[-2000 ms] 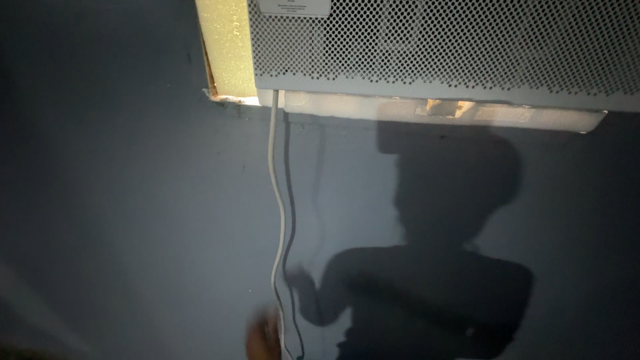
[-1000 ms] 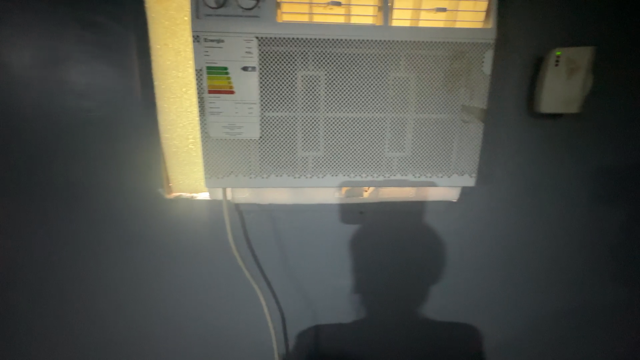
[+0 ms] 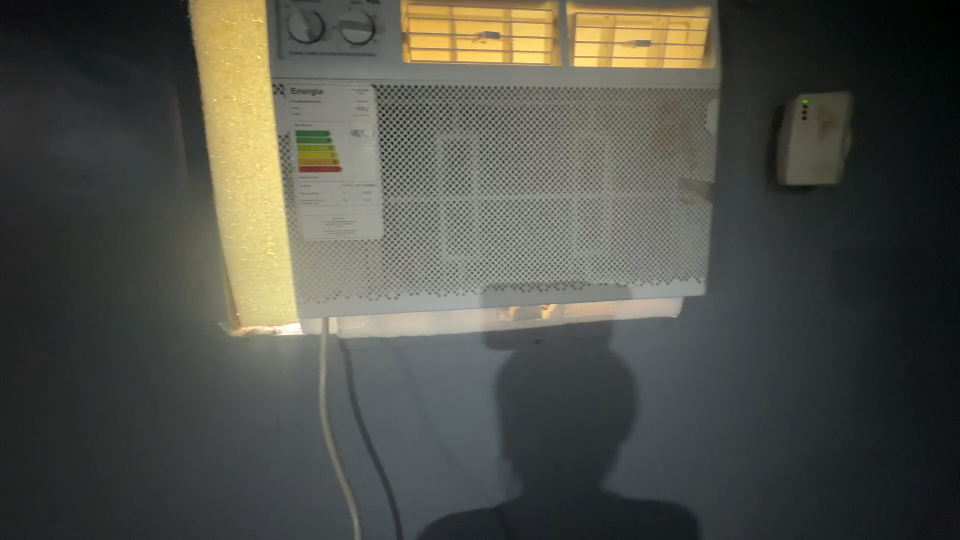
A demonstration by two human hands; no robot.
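Neither of my hands is in the head view, so what they hold cannot be seen. A white window-type air conditioner (image 3: 547, 187) sits in a wall opening, with a perforated front grille, two control knobs (image 3: 330, 28) at its upper left and louvred air outlets (image 3: 559, 36) along the top. An energy rating label (image 3: 337, 202) is stuck on the left of the grille. From under the unit's lower left corner a pale power cord (image 3: 326, 405) hangs down and leaves the bottom of the view.
Yellow foam (image 3: 244, 172) fills the gap left of the unit. A small white box (image 3: 815, 139) with a green light is on the dark wall (image 3: 787, 375) at the right. A shadow of a head and shoulders falls on the wall below the unit.
The view has moved up, bringing the knobs, outlets and wall box into sight. A blurred hand beside the cord at the bottom two seconds ago is out of view now.
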